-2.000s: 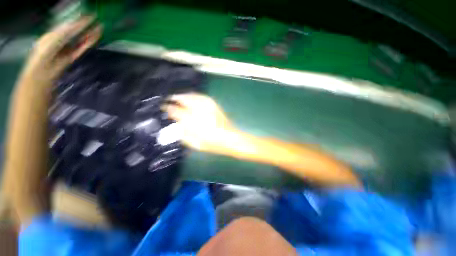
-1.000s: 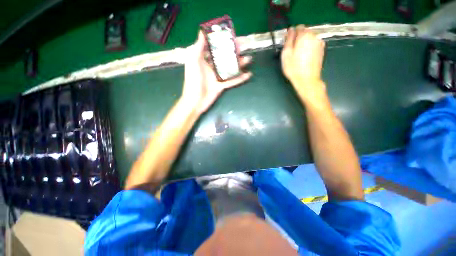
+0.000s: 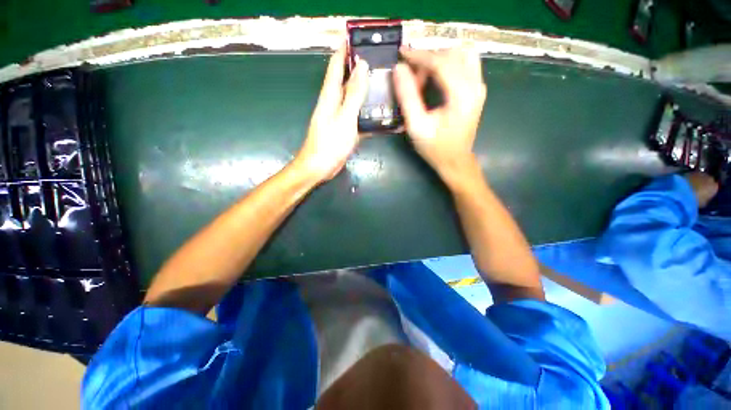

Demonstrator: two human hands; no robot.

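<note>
A phone [image 3: 377, 54] with a red rim and a mostly black back is held upright over the bench's far edge. A pale grey patch shows in its lower middle. My left hand [image 3: 337, 116] holds it from the left side, thumb on the back. My right hand [image 3: 446, 104] is at its right side, slightly blurred, with fingers touching the right edge and face. The fingers under the phone are hidden.
The dark green bench [image 3: 240, 200] lies below my hands. A glossy black blister tray [image 3: 52, 200] is at the left, above a cardboard box [image 3: 36, 376]. Dark housings [image 3: 681, 136] lie at the right near another person's hand [image 3: 703, 187]. Phones [image 3: 643, 18] are on the green belt.
The phone now shows a black back where it was mostly whitish. My right hand has moved left from the edge strip onto the phone. The tray sits further left in view.
</note>
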